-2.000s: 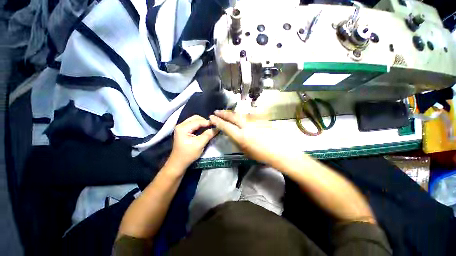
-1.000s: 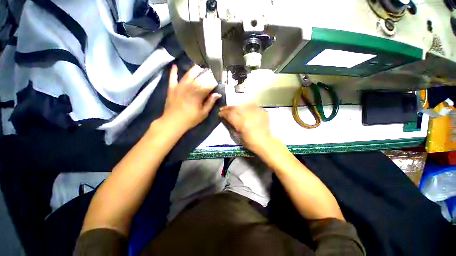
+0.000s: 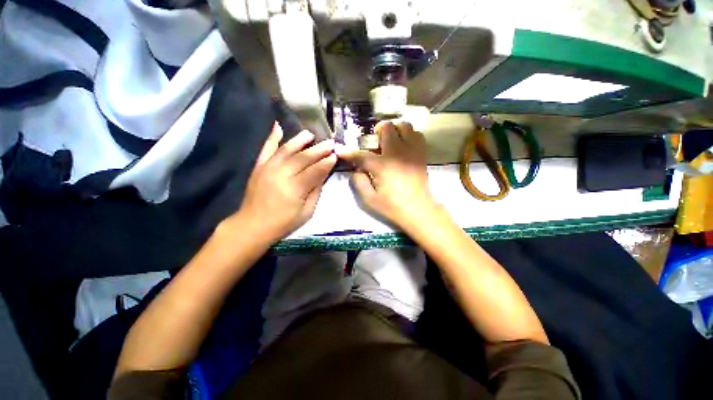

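Dark cloth with a pale reverse (image 3: 148, 101) is heaped at the left, and its black part (image 3: 227, 117) runs to the needle area of the cream sewing machine (image 3: 461, 39). My left hand (image 3: 285, 183) lies on the black cloth left of the presser foot (image 3: 348, 133), fingers spread and pressing down. My right hand (image 3: 395, 172) is just right of the presser foot, its fingers bent and fingertips near the foot on the cloth's edge. Whether it grips the cloth is hidden. The needle point is too small to tell.
Scissors with an orange-yellow and a green handle (image 3: 500, 160) lie right of my right hand. A flat black rectangle (image 3: 621, 162) is further right, with a yellow packet (image 3: 694, 205) at the table's end. A green strip edges the white table (image 3: 477, 234). Black cloth (image 3: 594, 289) lies right of my lap.
The view has moved closer to the machine. My left hand has flattened onto the black cloth. My right hand has moved up beside the presser foot.
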